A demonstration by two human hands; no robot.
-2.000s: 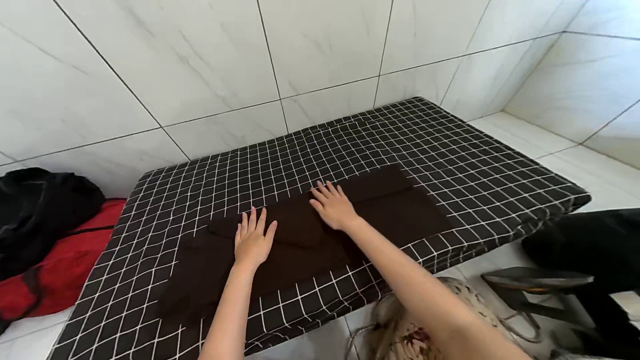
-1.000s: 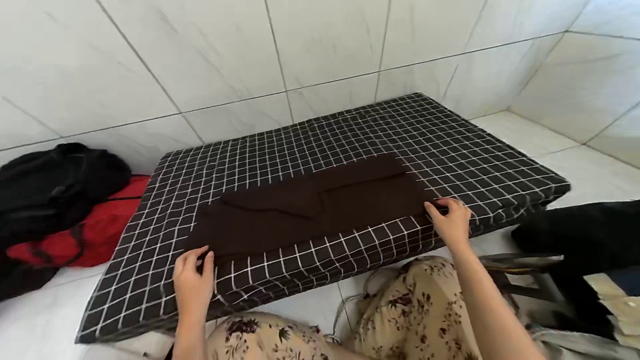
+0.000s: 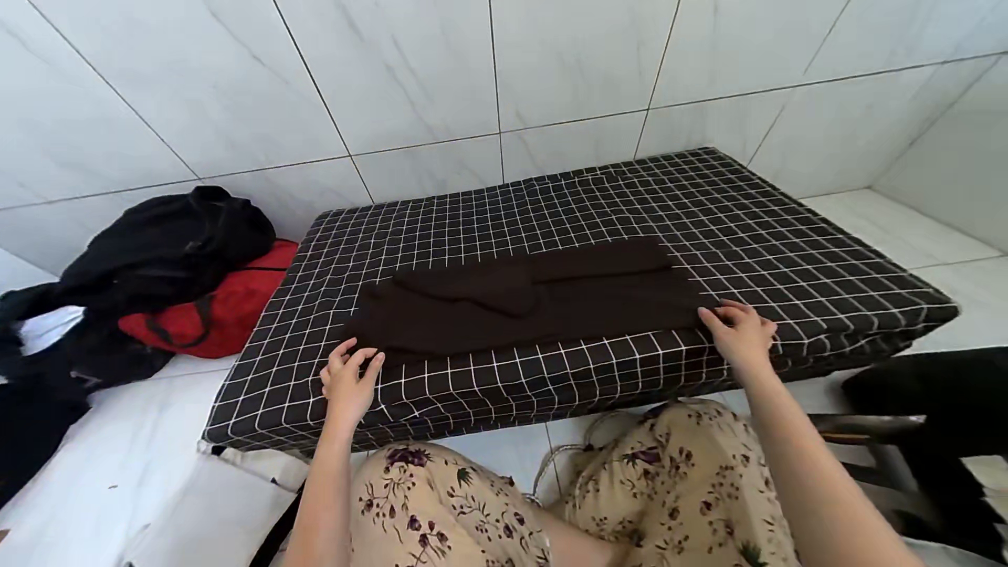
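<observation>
A dark brown cloth garment [image 3: 598, 303], folded into a long flat strip, lies on a low padded surface with a black and white grid cover [image 3: 504, 216]. Thumb and fingertips of my left hand [image 3: 349, 378] pinch the garment's near left corner. At its near right corner, my right hand [image 3: 739, 331] pinches the edge in the same way. Layered folds cross the middle of the garment, with one rounded flap on top.
On the floor at the left lie a red bag [image 3: 228, 311] and a pile of black cloth items [image 3: 165, 244]. White tiled wall [image 3: 425, 71] runs behind the surface. Dark objects [image 3: 937, 394] stand at the lower right. My knees in floral cloth [image 3: 457, 504] are at the near edge.
Both hands were flat on top of the garment two seconds ago; they have moved apart to its near corners. Since one second ago they have stayed at those corners. The view has shifted.
</observation>
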